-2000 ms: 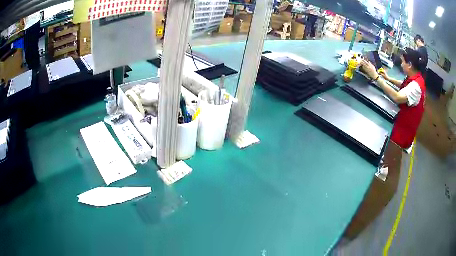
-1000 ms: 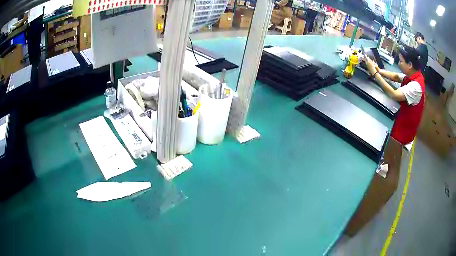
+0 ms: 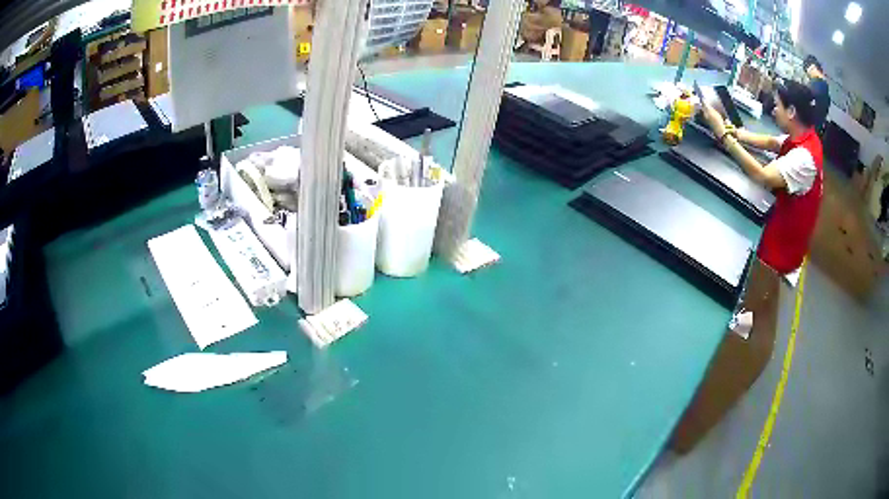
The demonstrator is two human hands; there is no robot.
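Observation:
Neither of my hands is in the picture. Nearest in front of me is the green bench mat (image 3: pixel 468 390). A white pointed strip (image 3: pixel 214 371) lies flat on it at the lower left. A long white card strip (image 3: pixel 202 286) lies just behind it, beside a narrow white box with print (image 3: pixel 247 259). A clear film or smudge (image 3: pixel 310 390) shows on the mat to the right of the pointed strip.
Two pale posts (image 3: pixel 325 175) stand by white pen cups (image 3: pixel 407 226) and a white parts bin (image 3: pixel 226 185). Stacked dark laptops (image 3: pixel 673 222) lie at the right edge. A person in a red vest (image 3: pixel 794 210) holds a dark panel beside a yellow bottle (image 3: pixel 677 121).
The whole view has shifted slightly, so the bench things sit a little further left and higher. The red-vested person's arms and dark panel have moved slightly. The bench things keep their places.

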